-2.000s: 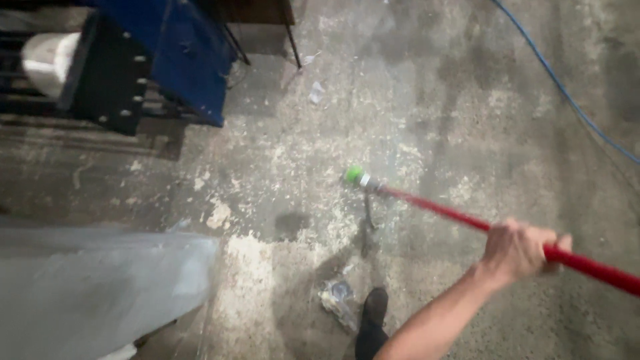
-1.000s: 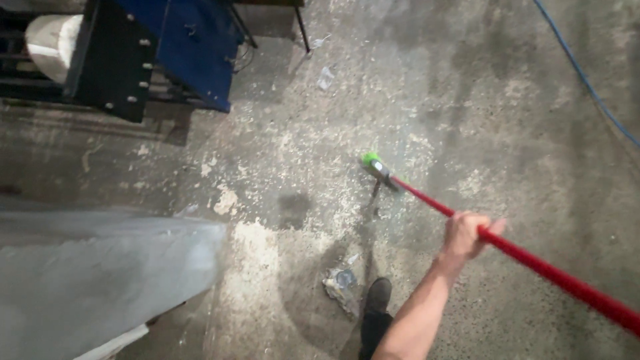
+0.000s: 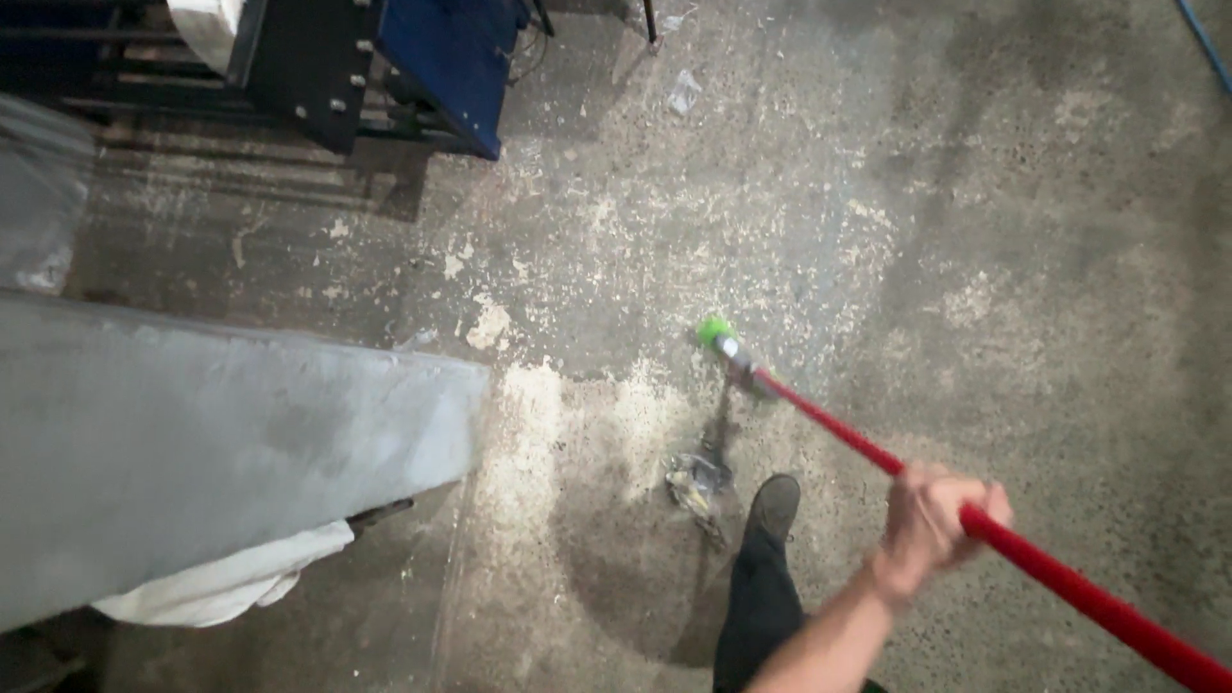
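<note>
My left hand (image 3: 943,525) is closed around the red pole (image 3: 847,433) of a broom. The pole slants from the lower right edge up to the middle of the view. At its far end is a small head with green bristles (image 3: 715,332), low over or on the worn concrete floor; motion blurs it. Crumpled clear plastic and debris (image 3: 698,486) lie between the broom head and my dark shoe (image 3: 775,505). My right hand is out of view.
A grey slab-like surface (image 3: 241,423) juts in from the left, white cloth (image 3: 231,582) beneath it. Blue and black machinery (image 3: 443,67) stands at upper left. A plastic scrap (image 3: 684,92) lies on the floor. A blue hose (image 3: 1208,43) runs at upper right.
The view has shifted, showing more of the grey surface and the white cloth. My left hand keeps its hold on the red pole throughout.
</note>
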